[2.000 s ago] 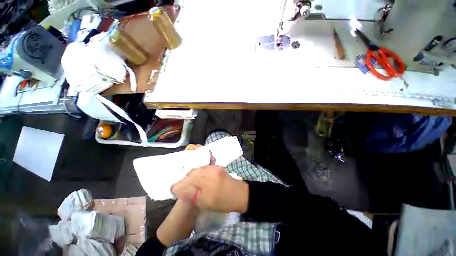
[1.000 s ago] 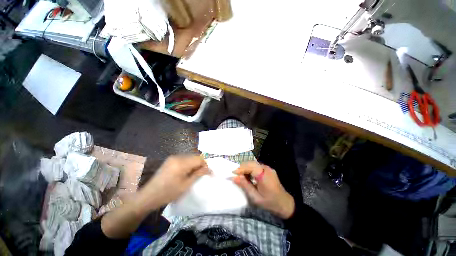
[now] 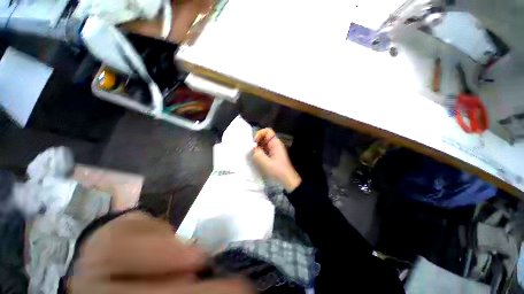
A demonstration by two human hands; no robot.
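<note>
My right hand [image 3: 276,161] is over the lap, its thumb and fingers pinched on the right edge of a small white fabric piece [image 3: 237,133], which has a pointed upper end. Flat white pieces [image 3: 235,209] lie below it on the lap, over a green-grey and white checked cloth [image 3: 290,255]. My left hand [image 3: 143,255] is large, blurred and close to the camera at the lower left, apart from the held piece. Its fingertips are too blurred to tell if they hold anything.
The white, wood-edged table [image 3: 299,57] bears red-handled scissors [image 3: 471,113] and a small brown-handled tool [image 3: 437,74]. A white-rimmed bin [image 3: 132,106] is under its left end, with a white strap [image 3: 135,63] hanging over. Off-white bundles [image 3: 51,195] lie lower left.
The hands have parted: my left has come up close to the camera, while my right has moved up the lap with a white piece. The view has shifted, and scissors and bin appear further left.
</note>
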